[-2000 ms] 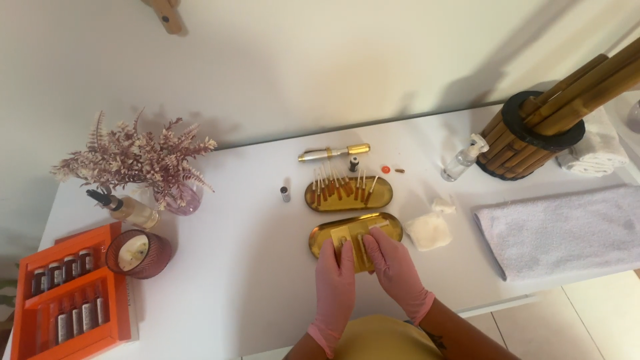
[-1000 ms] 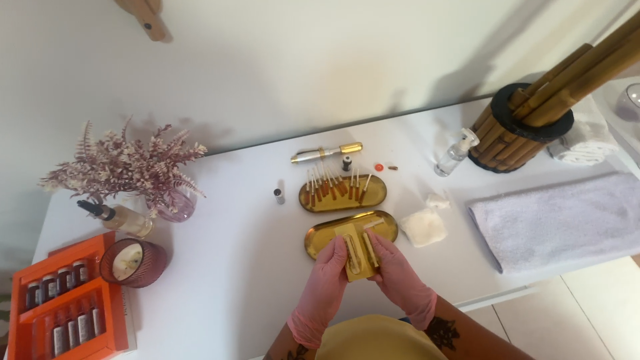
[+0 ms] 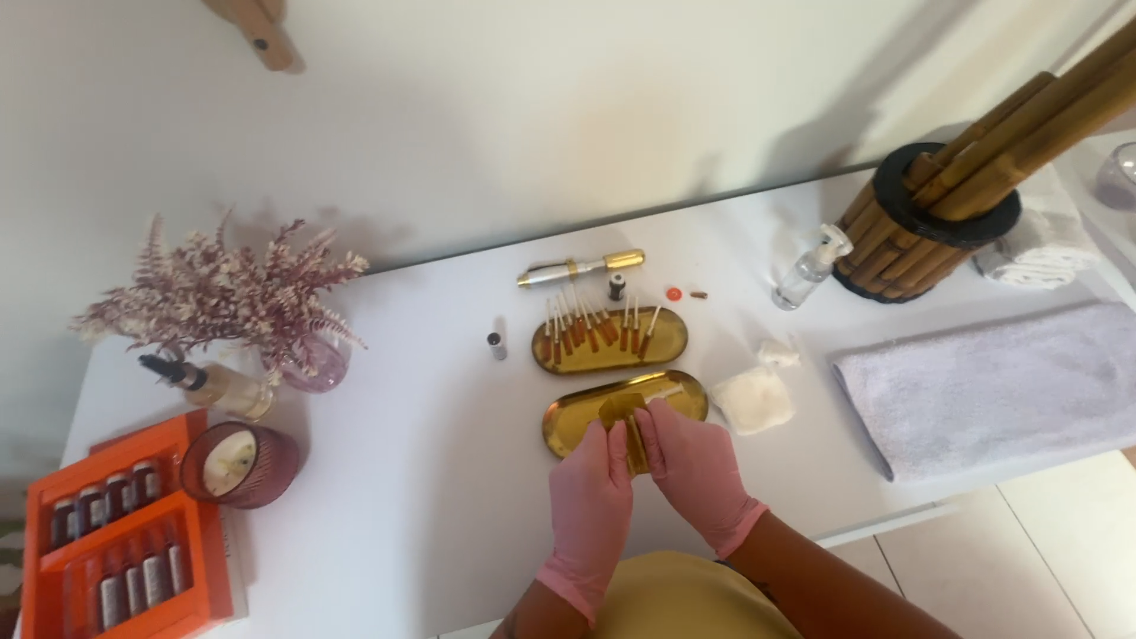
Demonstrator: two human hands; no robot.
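My left hand [image 3: 590, 497] and my right hand [image 3: 701, 466], both in pink gloves, grip a small gold-coloured flat object [image 3: 632, 435] between them; its exact kind is unclear. Under and behind the hands lies an oval gold tray [image 3: 568, 413], with a thin pale stick [image 3: 670, 390] on it. Behind it, a second oval gold tray [image 3: 612, 357] bears several brown-filled vials with white stems [image 3: 579, 330]. Further back are a white and gold pen-like device [image 3: 577, 268] and a small dark-topped bottle [image 3: 617, 286]. A small dark-capped vial [image 3: 497, 344] stands to the left.
At left are an orange box [image 3: 133, 524] of small bottles, a candle in a glass [image 3: 240, 466], a dropper bottle [image 3: 213, 388] and dried flowers [image 3: 240, 288]. To the right are cotton pads [image 3: 753, 399], a clear spray bottle [image 3: 808, 271], a bamboo holder [image 3: 914, 231] and a folded towel [image 3: 994, 390].
The gold-coloured object, seen broad side up a second ago, now shows a narrower side between my hands. A pale stick now shows on the near tray.
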